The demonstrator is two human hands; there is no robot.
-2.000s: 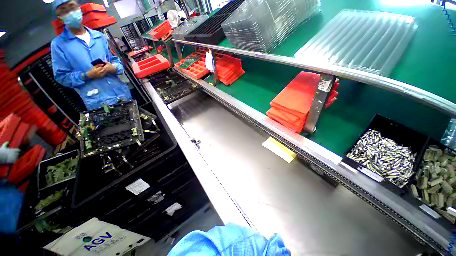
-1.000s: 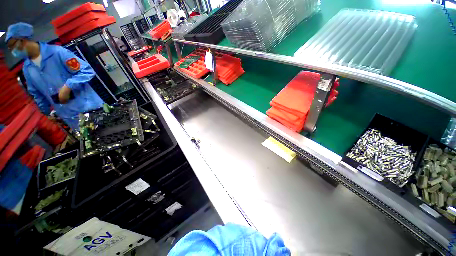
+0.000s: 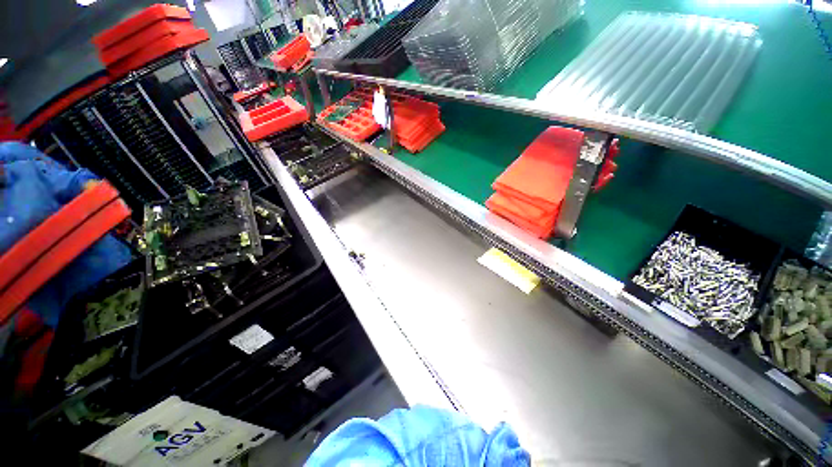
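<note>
Neither of my hands shows. A blue sleeve or smock part (image 3: 415, 440) is at the bottom middle edge. In front of it runs the shiny steel surface (image 3: 456, 310) between conveyor rails, with a yellow label (image 3: 509, 271) at the far rail. Silver metal components (image 3: 701, 281) lie in a black bin at right. Beige-grey connectors (image 3: 795, 319) lie in the bin beside it, cut by the right edge. A dark board carrier (image 3: 315, 164) sits on the rails at the far end.
Stacked carriers (image 3: 202, 233) top a black crate at left. Red trays (image 3: 538, 182) and clear plastic trays (image 3: 657, 68) are on the green-matted shelves. A person in blue (image 3: 36, 196) is at the left edge beside red trays (image 3: 59, 242). A white AGV sign (image 3: 173, 438) is lower left.
The person in blue has moved from behind the stacked carriers to the left edge, nearer, and red trays now show in front of that person. The conveyor and sleeve look the same.
</note>
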